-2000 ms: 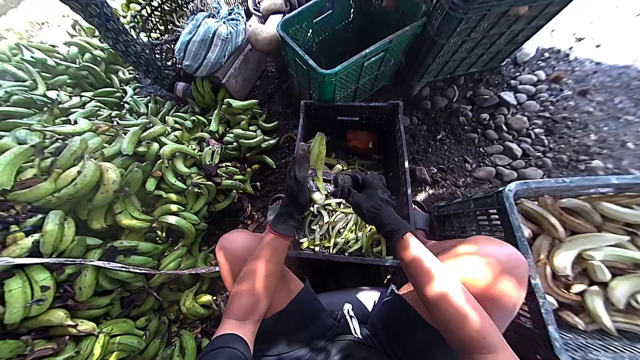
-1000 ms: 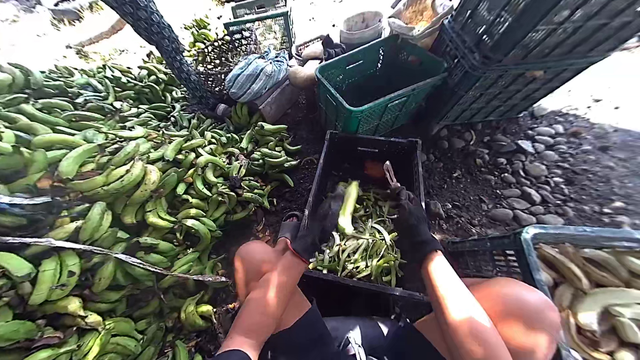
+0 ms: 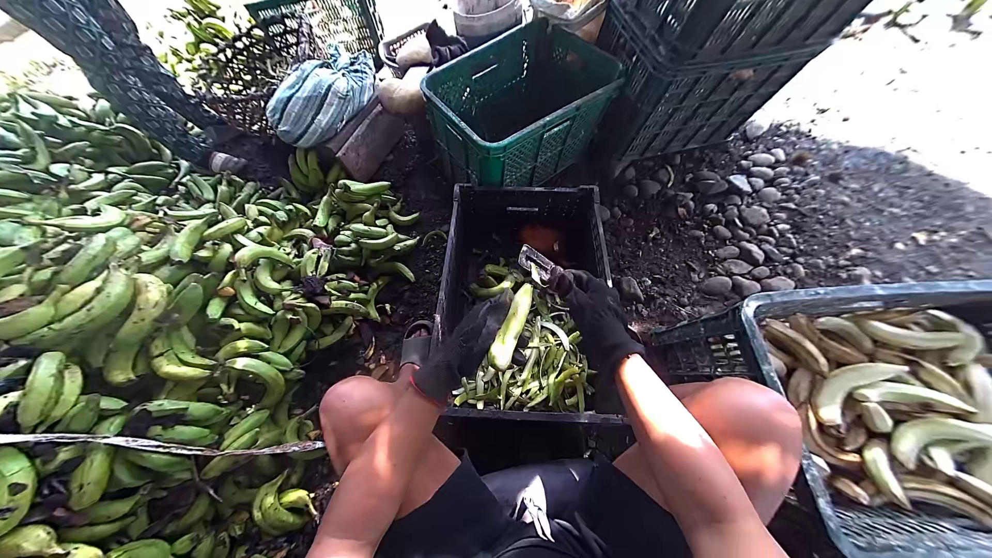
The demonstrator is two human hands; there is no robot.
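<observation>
My left hand (image 3: 474,337), in a dark glove, holds a partly peeled green plantain (image 3: 511,327) tilted over a black plastic crate (image 3: 527,418). My right hand (image 3: 595,308), gloved too, grips a peeler (image 3: 538,263), whose metal head lies just above the plantain's upper end. Strips of green peel (image 3: 542,368) are heaped in the near part of the crate under both hands. A few green pieces (image 3: 494,280) lie farther back, and a reddish-orange thing (image 3: 542,239) shows near the crate's far wall.
Unpeeled green plantains (image 3: 232,279) are piled at the left. Peeled plantains (image 3: 891,395) fill a crate (image 3: 852,294) at the right. A green crate (image 3: 523,151), stacked crates (image 3: 697,101) and a tied sack (image 3: 322,97) stand beyond. Stones (image 3: 752,232) lie on the ground at right.
The peeler in my right hand has moved from above and right of the plantain to near its upper end. My left hand still holds the plantain over the crate.
</observation>
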